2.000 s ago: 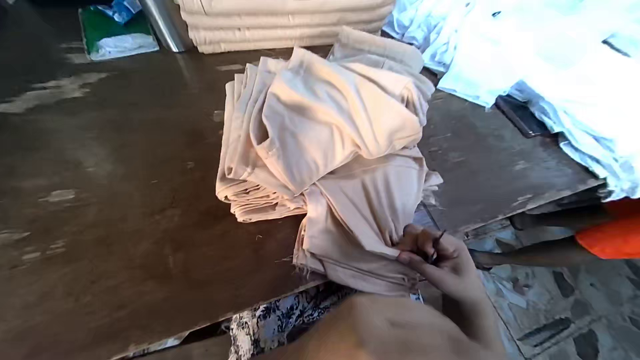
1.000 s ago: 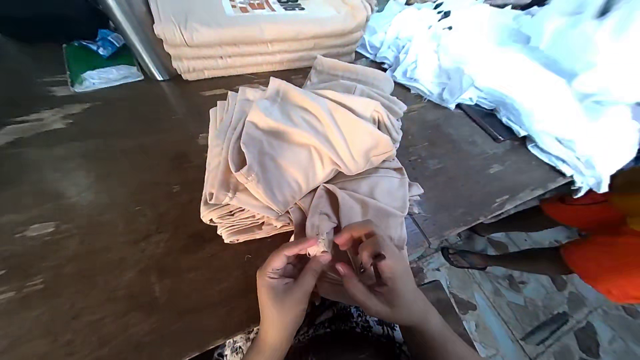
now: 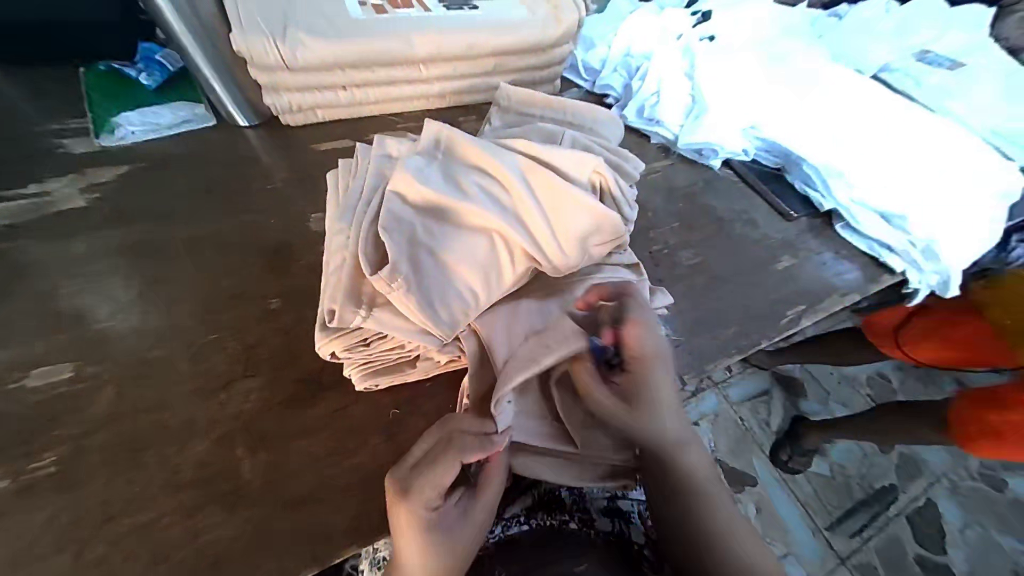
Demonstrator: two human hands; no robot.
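Note:
A stack of folded beige fabric pieces (image 3: 496, 216) lies on the dark wooden table, with one beige piece (image 3: 552, 384) drawn over the front edge toward me. Between its thumb and fingers, my left hand (image 3: 452, 476) pinches the hem of that piece. Blurred, my right hand (image 3: 632, 368) is at the same piece, its thumb against a fold of the cloth. A small dark object (image 3: 606, 352), too blurred to name, is in the right hand's fingers.
Behind stand a pile of folded cream fabric (image 3: 416, 56) and a metal post (image 3: 210, 68). A green packet (image 3: 144, 104) lies back left, white garments (image 3: 816, 120) back right over a flat dark object (image 3: 772, 188). A person's legs in orange clothing (image 3: 928, 336) are right of the table.
One second ago both hands were close together at the front of the stack. Now they are apart, the left hand pinching the hem and the right hand farther up the cloth.

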